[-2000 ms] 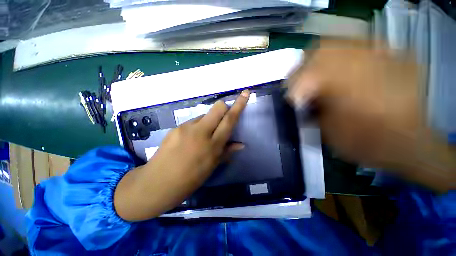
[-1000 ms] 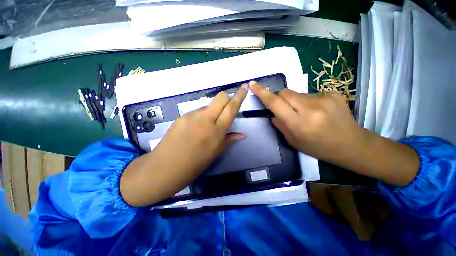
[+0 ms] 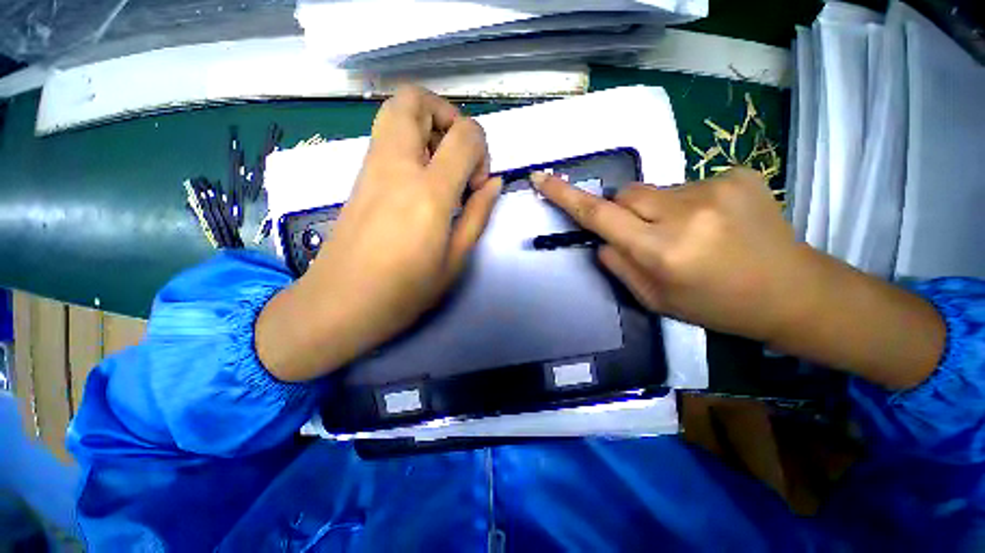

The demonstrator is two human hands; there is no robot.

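Note:
The tablet rear housing (image 3: 518, 308) lies on white padding (image 3: 583, 124), its camera corner at upper left partly behind my left wrist. My left hand (image 3: 416, 205) is bent over the housing's far rim, its fingers curled; whether they pinch a small part cannot be seen. My right hand (image 3: 691, 238) has its index fingertip on the inner far rim, right of the left fingers. A slim black tool (image 3: 566, 240) sticks out to the left from under the right hand's fingers and is held there. Two small white labels (image 3: 402, 401) are on the housing's near edge.
Short black strips (image 3: 221, 205) lie left of the padding on the green bench. Curly tan strips (image 3: 745, 146) lie at right. Translucent white sheets (image 3: 864, 140) stand at far right. Stacked white sheets (image 3: 475, 32) and a long pale bar (image 3: 194, 86) are behind the work.
My left hand has lifted from flat on the housing and curled at the far rim. My right hand has come from the right, its index fingertip now on the rim and the black tool held.

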